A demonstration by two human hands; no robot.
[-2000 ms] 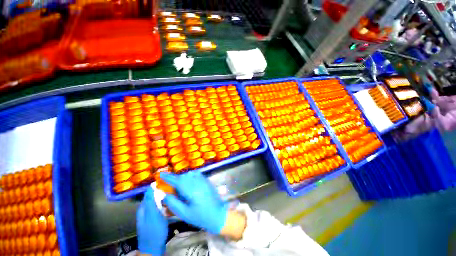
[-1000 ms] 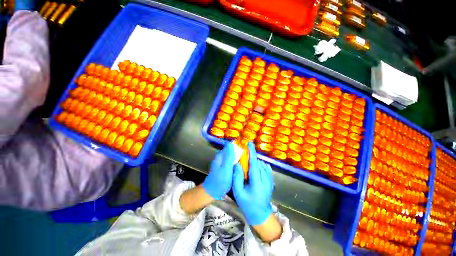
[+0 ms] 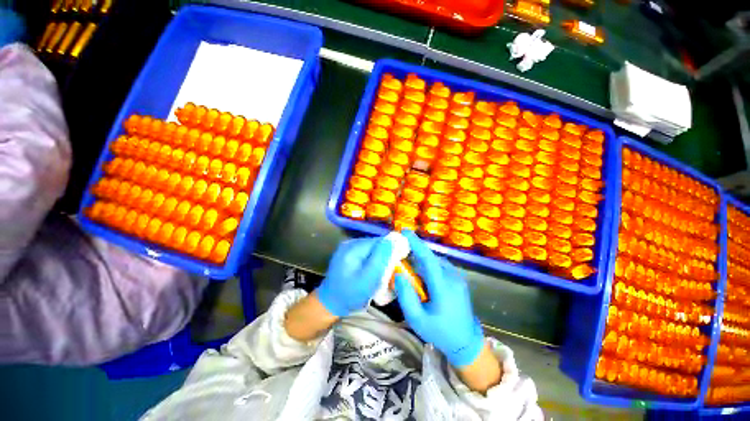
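My left hand [image 3: 355,275], in a blue glove, holds a bunched white cloth [image 3: 391,271] near the front edge of the main blue tray [image 3: 473,256]. My right hand [image 3: 442,303], also in a blue glove, holds a glossy orange part [image 3: 411,280]. The cloth is against the part's left side. The part's ends are partly hidden by fingers and cloth. The main tray holds rows of orange parts [image 3: 493,173]; a small dull gap shows in a left row.
A left blue tray [image 3: 271,177] holds orange parts and a white sheet [image 3: 238,82]. Right-hand trays [image 3: 606,345] hold more. Beyond are a wipe stack [image 3: 651,99], a crumpled wipe [image 3: 530,49] and a red tray [image 3: 469,11]. A coworker's pink sleeve [image 3: 90,288] is at left.
The view has swung left, bringing the left tray and coworker into sight. My hands stay together; the part now tilts differently and more cloth shows between them.
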